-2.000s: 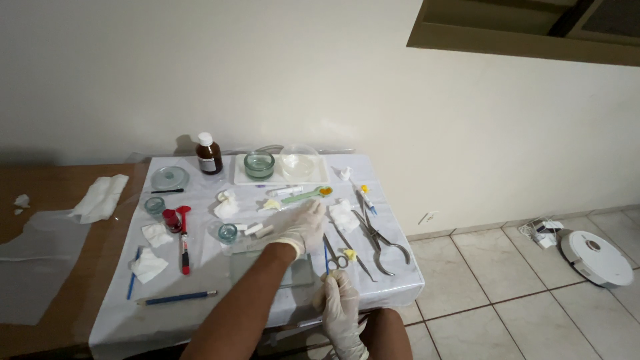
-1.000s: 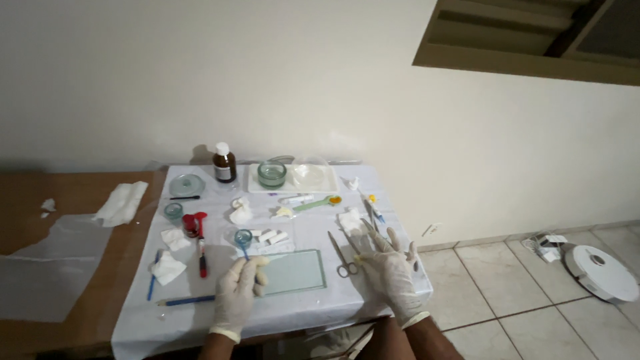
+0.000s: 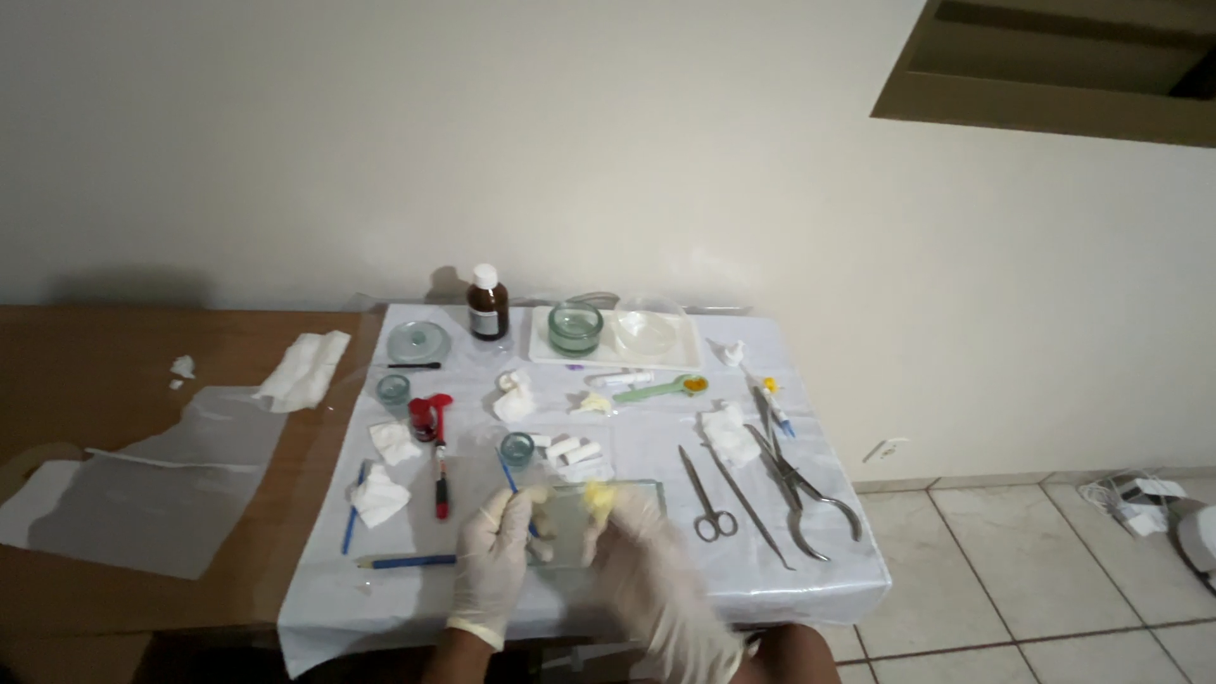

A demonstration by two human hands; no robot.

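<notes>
Both hands wear pale latex gloves. My left hand grips a thin blue stick, its upper end beside a small glass dish. My right hand, blurred, holds a small yellow piece at its fingertips, over a glass plate. White rolls lie just behind the plate. Right of my right hand are scissors, a thin metal probe and metal forceps. A blue pencil lies left of my left hand, its right end hidden.
At the back stand a brown bottle and a white tray with glass bowls. A green spoon holds orange material. Crumpled white tissues, a red jar and a red-and-black tool are at the left. A wooden table adjoins.
My right hand has moved left from beside the metal instruments to above the glass plate, with a yellow piece at its fingertips. My left hand stays near the plate's left side.
</notes>
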